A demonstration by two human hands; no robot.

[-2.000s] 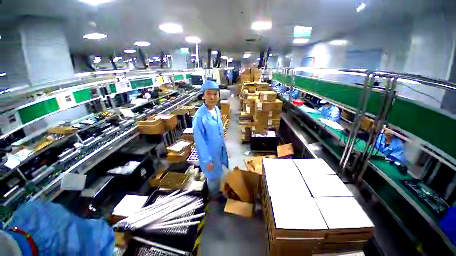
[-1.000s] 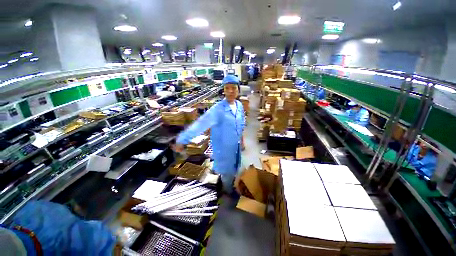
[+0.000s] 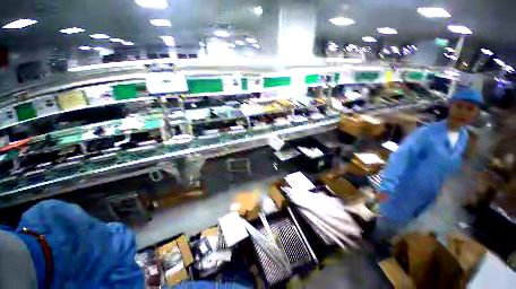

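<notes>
A blue sleeve fills the lower left corner, with a red band at its cuff. Beyond the band, a pale grey shape, which looks like my gloved left hand [image 3: 16, 262], is cut off by the left edge; its fingers do not show. My right hand is not in view. A bit of blue cloth shows at the bottom edge. In front lie black crates with long white strips [image 3: 325, 217], a mesh-bottomed crate [image 3: 288, 240] and a small open box of bagged parts [image 3: 172, 259]. The picture is blurred.
A person in a blue smock and cap [image 3: 424, 166] stands at the right. An open brown carton [image 3: 427, 262] lies at the lower right beside a white-topped stack [image 3: 495, 274]. A long assembly line [image 3: 226, 144] crosses behind, with grey floor before it.
The view has swung left, so the person and crates now sit further right and the right-hand line is out of view. The person's outstretched arm is lowered. The blue sleeve stays at lower left.
</notes>
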